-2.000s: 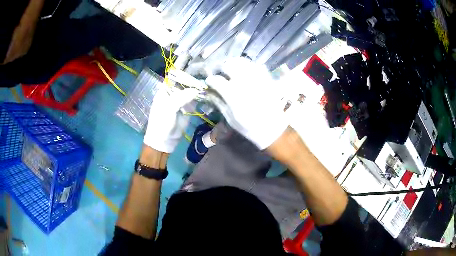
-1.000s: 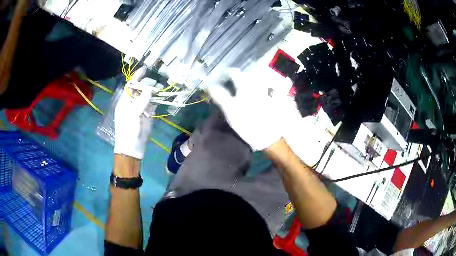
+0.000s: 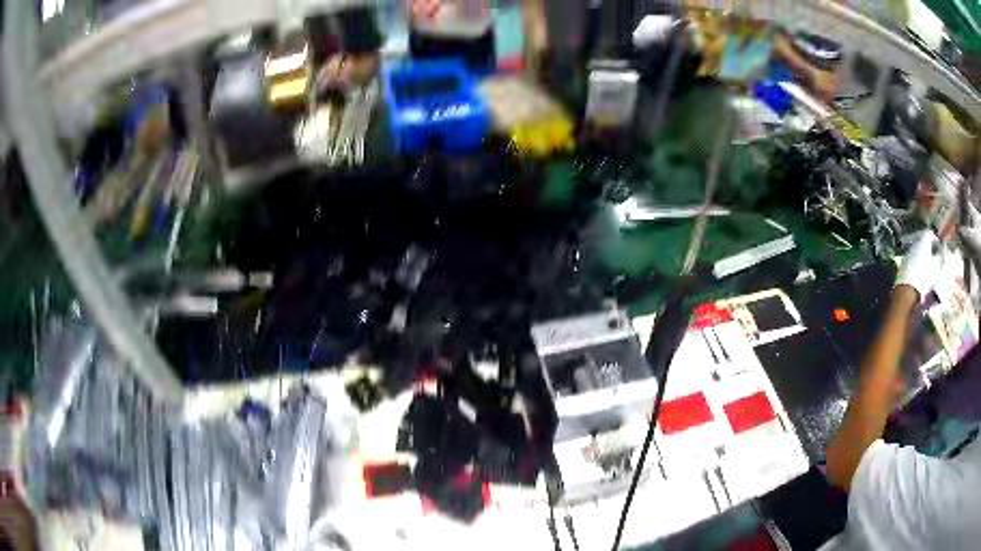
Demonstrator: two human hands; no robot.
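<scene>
Neither of my hands is in view. Nearest in front, a heap of silver-grey profiles (image 3: 215, 463) lies on the bench at the lower left. A pile of small black plastic parts (image 3: 463, 436) lies mid-bench on white sheets with red rectangles (image 3: 685, 413). A pale grey box (image 3: 597, 377) with an open top stands just right of the pile. A dark hanging body, perhaps a screwdriver (image 3: 669, 323), is blurred over the bench, with a black cord below it.
At the right, another person's white-gloved hand (image 3: 920, 264) and bare forearm reach over the bench. A blue container (image 3: 436, 108) stands at the back. A curved grey bar (image 3: 70, 231) crosses the left side. The picture is blurred.
The view has swung up and across the bench. Both my gloved hands, the yellow wires, the red stool and the blue crate have left the picture. The far side has come in.
</scene>
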